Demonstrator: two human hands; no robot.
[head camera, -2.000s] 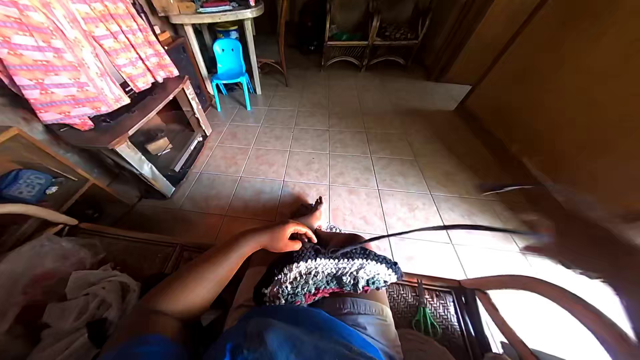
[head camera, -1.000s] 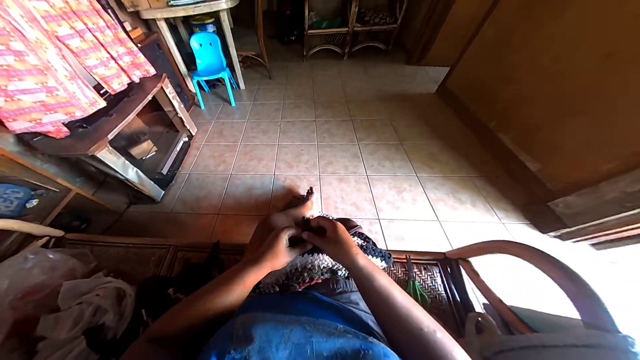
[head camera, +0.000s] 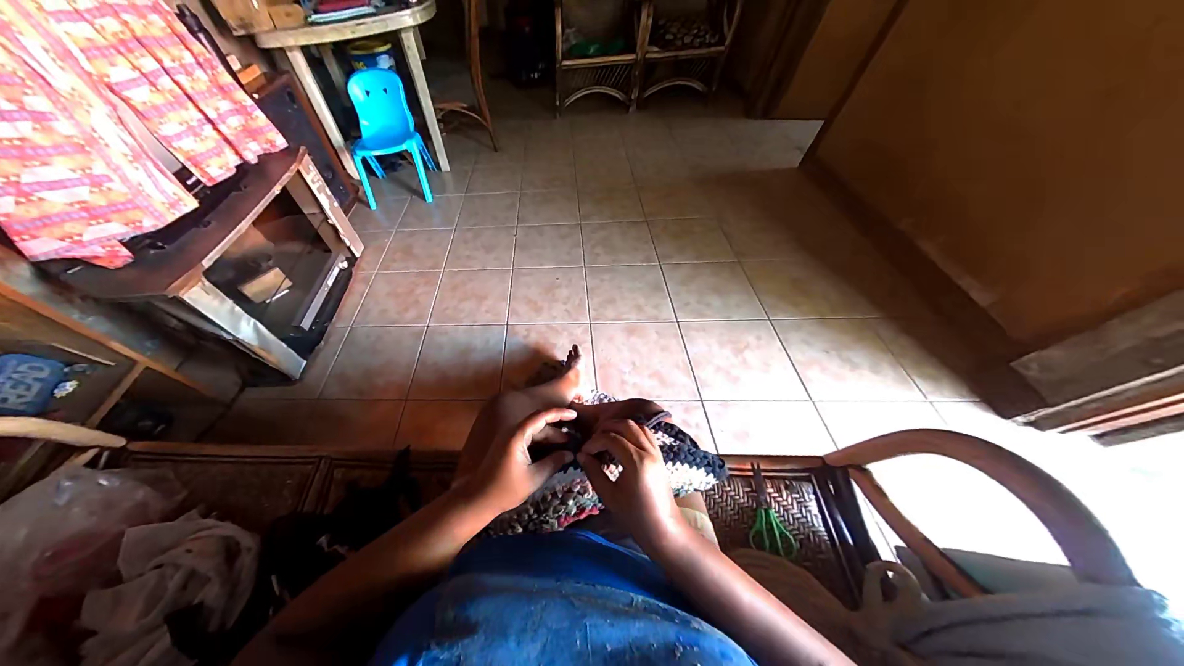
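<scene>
A thick crocheted piece (head camera: 564, 499) in black, white and mixed colours lies over my lap. My left hand (head camera: 518, 449) pinches dark material at its upper edge, thumb and fingers close together. Facing it, my right hand (head camera: 629, 467) has its fingertips on the same dark edge, nearly touching the left ones. A dark strand loops by the right knuckles. Whether a hook is between the fingers cannot be seen. Scissors with green handles (head camera: 772, 532) rest on the woven seat to the right of my lap.
The rattan bench has a curved right armrest (head camera: 999, 481). Plastic bags and cloth (head camera: 166, 564) are heaped on my left. Grey fabric (head camera: 1036, 624) lies at the lower right. Ahead are a wooden TV stand (head camera: 231, 231), a blue child's chair (head camera: 383, 120) and a tiled floor (head camera: 629, 287).
Two seconds ago my right hand was far out to the right with a long dark strand stretched toward it. Since then it has come back beside my left hand at the crocheted edge.
</scene>
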